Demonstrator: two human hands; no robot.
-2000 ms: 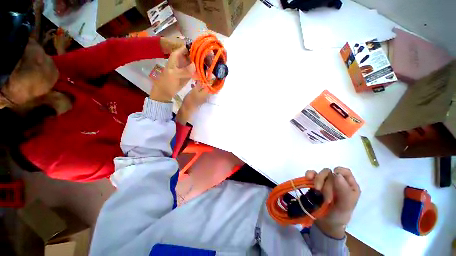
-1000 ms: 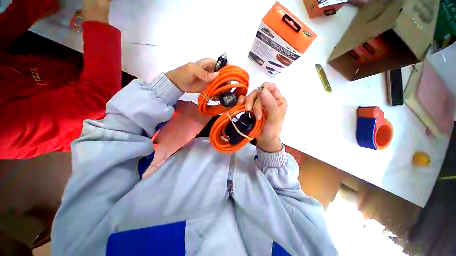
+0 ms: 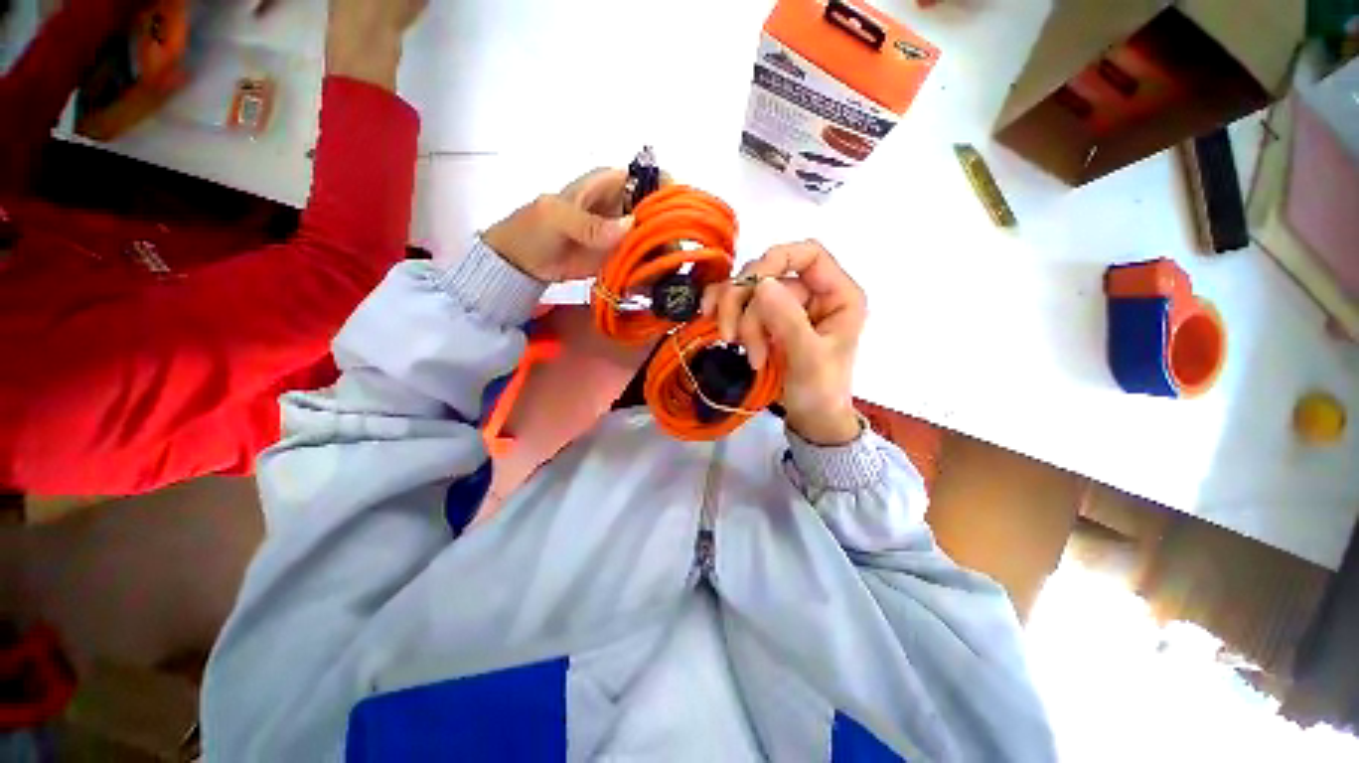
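Note:
My left hand (image 3: 564, 231) holds an orange cable coil (image 3: 701, 221) with a black connector end (image 3: 642, 176) by the fingers and a round black end (image 3: 675, 297) within it. My right hand (image 3: 805, 321) holds a second orange cable coil (image 3: 674, 391) with black ends (image 3: 721, 379), tied by a pale twist tie (image 3: 693, 358). The second coil hangs just below the first, and they touch or overlap. A small thin piece (image 3: 750, 280) is at my right fingertips; I cannot tell what it is.
A retail box (image 3: 838, 93) stands on the white table (image 3: 969, 321). At right are an open carton (image 3: 1140, 82), a yellow-green strip (image 3: 985, 187), a slim black rectangle (image 3: 1218, 191), a blue-orange tape dispenser (image 3: 1163, 328) and a yellow round object (image 3: 1319, 419). A person in red (image 3: 194, 313) works at left.
My left hand has moved down from the person in red with a coil. My right hand has come inward, bringing both coils together at my chest. The view has shifted.

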